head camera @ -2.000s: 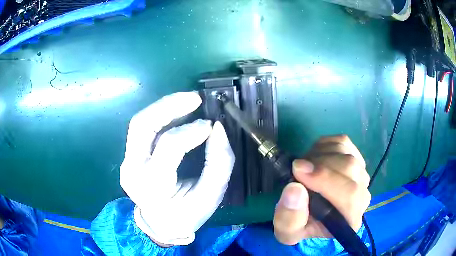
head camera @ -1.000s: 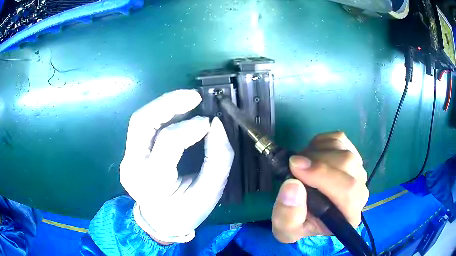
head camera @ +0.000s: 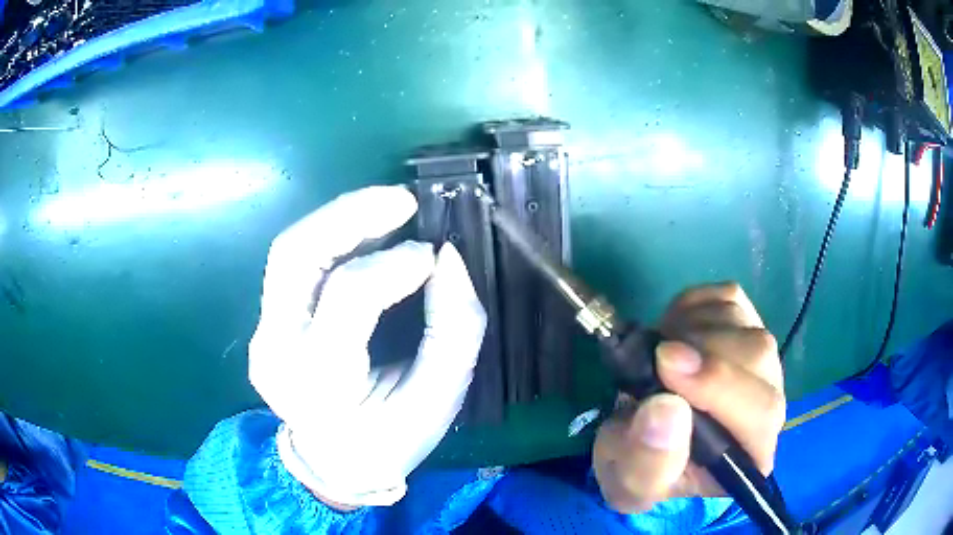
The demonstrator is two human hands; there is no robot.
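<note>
Two long black plastic housings lie side by side, the left one [head camera: 451, 167] partly under my left hand and the right one [head camera: 531, 225] set slightly farther up. Small shiny contacts show near their far ends. My gloved left hand [head camera: 366, 345] rests over the left housing, thumb and a fingertip pinched together just below its contacts; a thin strand between them is too faint to make out. My bare right hand [head camera: 700, 402] grips the black handle of the soldering iron [head camera: 596, 316]. Its tip is by the left housing's right edge, beside the contacts.
A green mat [head camera: 314, 115] lies under the work. A blue bin [head camera: 136, 47] is at the top left. A dark stand [head camera: 862, 63] with black cords [head camera: 833, 240] and a red-handled tool [head camera: 935, 188] is at the right. A pale hood edge shows at the top right.
The iron and my right hand have moved right, taking the tip off the left housing's contacts to its right edge. The housings have shifted very slightly. My left hand has barely moved.
</note>
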